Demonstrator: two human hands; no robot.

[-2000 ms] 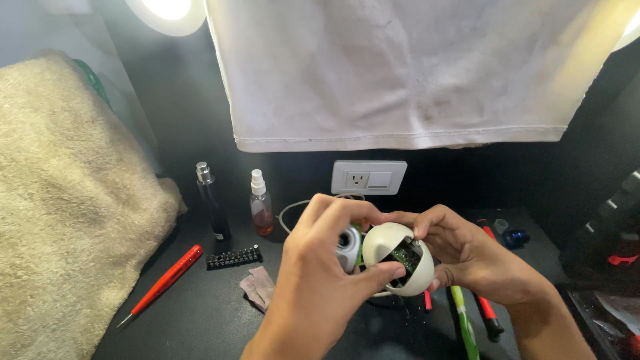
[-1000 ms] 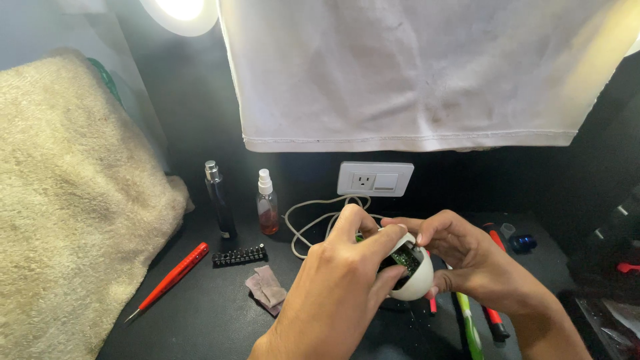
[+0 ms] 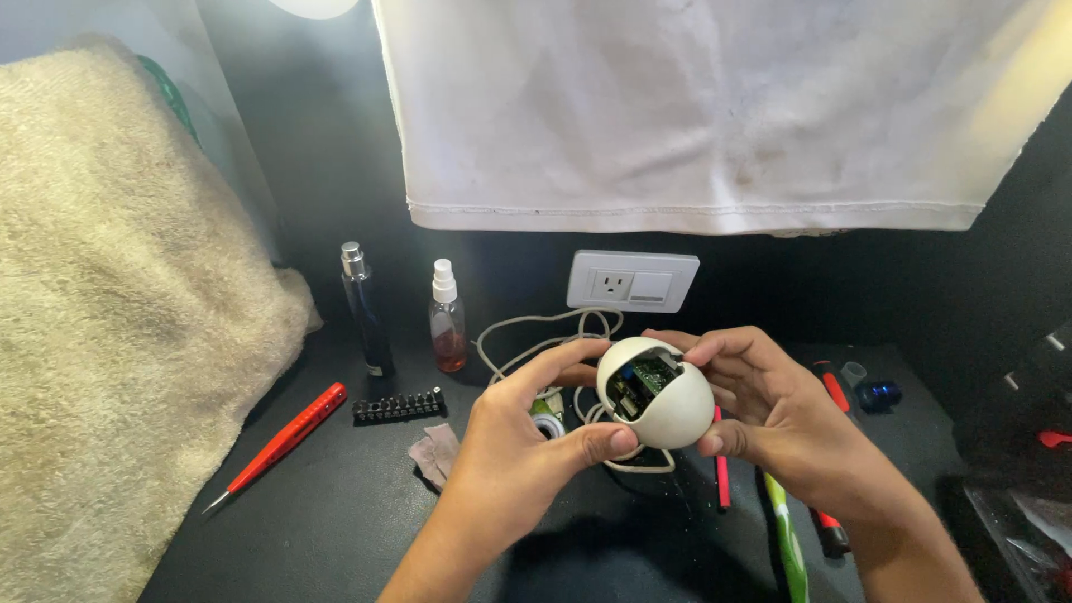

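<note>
A round white plastic housing with a wide opening is held up over the dark table between both hands. Inside the opening a green circuit board shows. My left hand grips the housing's left side, thumb below and fingers behind. My right hand pinches its right side with thumb and fingertips. Behind my left hand, partly hidden, lies a round part with a white-and-dark ring beside something green. A pale cable loops on the table behind the hands.
Red tweezers, a black bit holder, a torn cloth piece, a dark bottle and a spray bottle stand or lie left. Right are a green-and-white toothbrush and red-handled tools. A beige towel borders the left.
The housing has been turned, so its opening now faces up and left. The round grey-white part seen against it two seconds ago is no longer beside it. My left hand has shifted around the housing's left side.
</note>
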